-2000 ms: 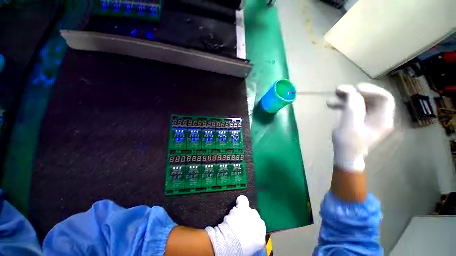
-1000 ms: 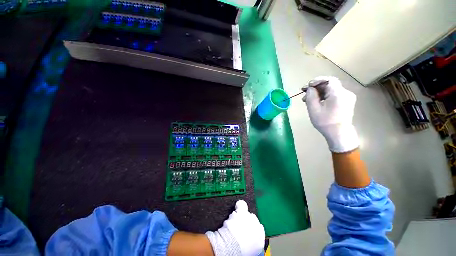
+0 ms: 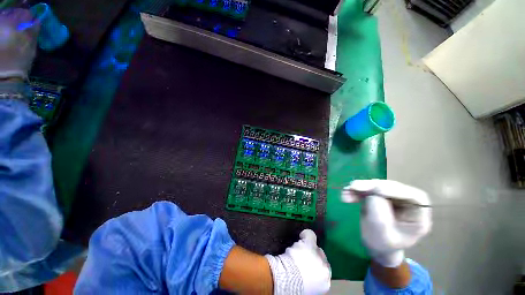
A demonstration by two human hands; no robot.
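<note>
A green circuit board panel (image 3: 275, 173) lies flat on the black mat. Its upper row of chips glows blue and its lower row looks grey-white. My left hand (image 3: 302, 268), in a white glove, rests at the mat's right edge just below the panel's lower right corner; its fingers are folded and whether it holds anything is hidden. My right hand (image 3: 388, 216), gloved and a little blurred, holds a thin brush (image 3: 403, 201) like a pen, right of the panel. The brush's tip end is blurred. A blue cup (image 3: 368, 121) stands on the green matting, apart from the brush.
A metal-fronted tray (image 3: 242, 52) crosses beyond the black mat (image 3: 144, 138), with a blue-glowing panel (image 3: 221, 6) inside. At the left, another person's gloved hand and blue sleeve (image 3: 26, 184) are near a second cup (image 3: 50, 27) and a board (image 3: 45, 98).
My right hand has moved away from the cup toward the panel, taking the brush out of the cup. The view has shifted left, bringing the other person's arm into sight. My left hand stays near the panel.
</note>
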